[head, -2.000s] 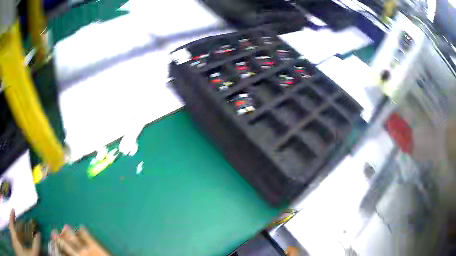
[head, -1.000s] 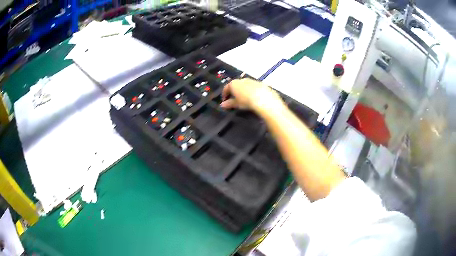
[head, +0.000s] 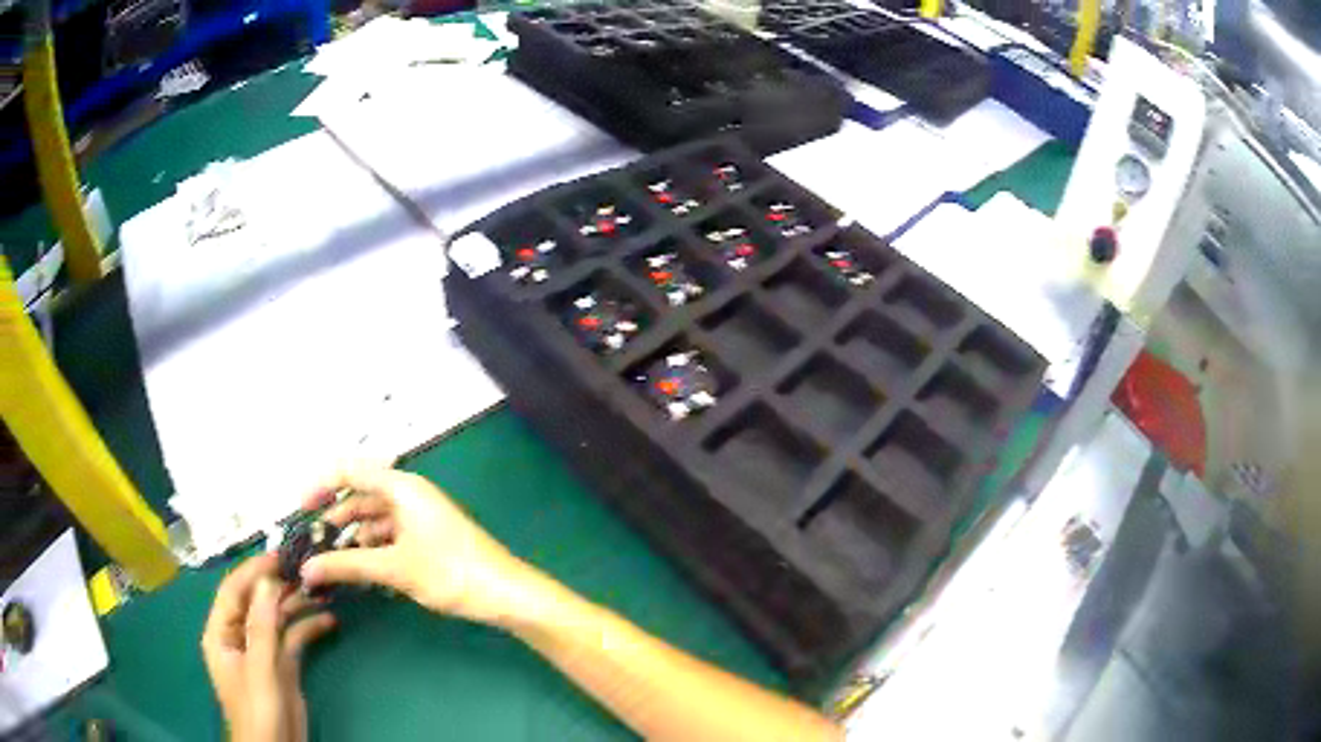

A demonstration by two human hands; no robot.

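Note:
My left hand [head: 258, 638] and my right hand [head: 399, 544] are together at the lower left, over the green mat. Both hold a small dark watch module [head: 302, 548] between their fingers; its details are blurred and partly hidden. The black foam tray [head: 638, 464] lies to the right of my hands. Tray parts with red dots and small white tabs, such as this one [head: 678, 386], sit in its back and left pockets. Several pockets at its front and right hold no part.
White sheets [head: 290, 334] lie left of the tray. More black foam trays [head: 681, 87] stand behind. Yellow uprights [head: 73, 435] are at the left. A white machine panel [head: 1137, 174] with a gauge stands at the right. A small dark disc [head: 18, 626] lies on white at the lower left.
My right hand has moved from the tray to the lower left and meets my left hand, which has come into view. The tray pocket at the right of the filled ones now shows a part.

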